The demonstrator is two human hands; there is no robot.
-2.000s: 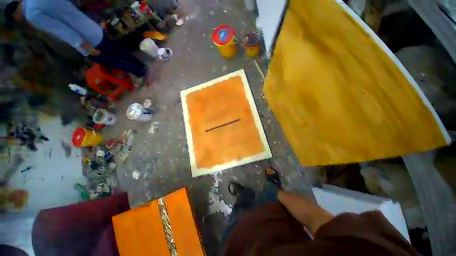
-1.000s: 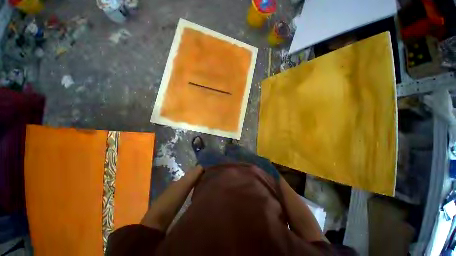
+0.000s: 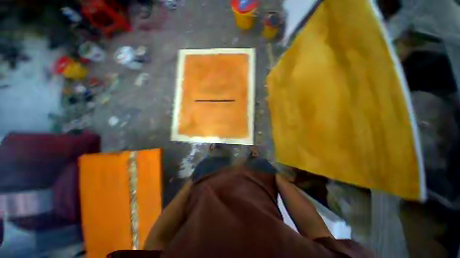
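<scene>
An orange painting with a pale border lies flat on the floor in front of my feet, with a short dark line across it. A large ochre canvas with a white edge stands at a slant on the right. An orange canvas with a textured gold-brown band is at the lower left. My left forearm and right forearm hang along the sides of my dark red top. Both hands are hidden at the top's edges; neither forearm touches a canvas.
Yellow buckets stand beyond the painting. A red stool, a white tub and paint clutter are at the upper left. A large maroon-patterned painting is at the left edge. A white panel lies low on the right.
The view has turned and tilted, bringing the red stool and more of the maroon painting into sight. My arms stay down at my sides. The canvases have not visibly been moved.
</scene>
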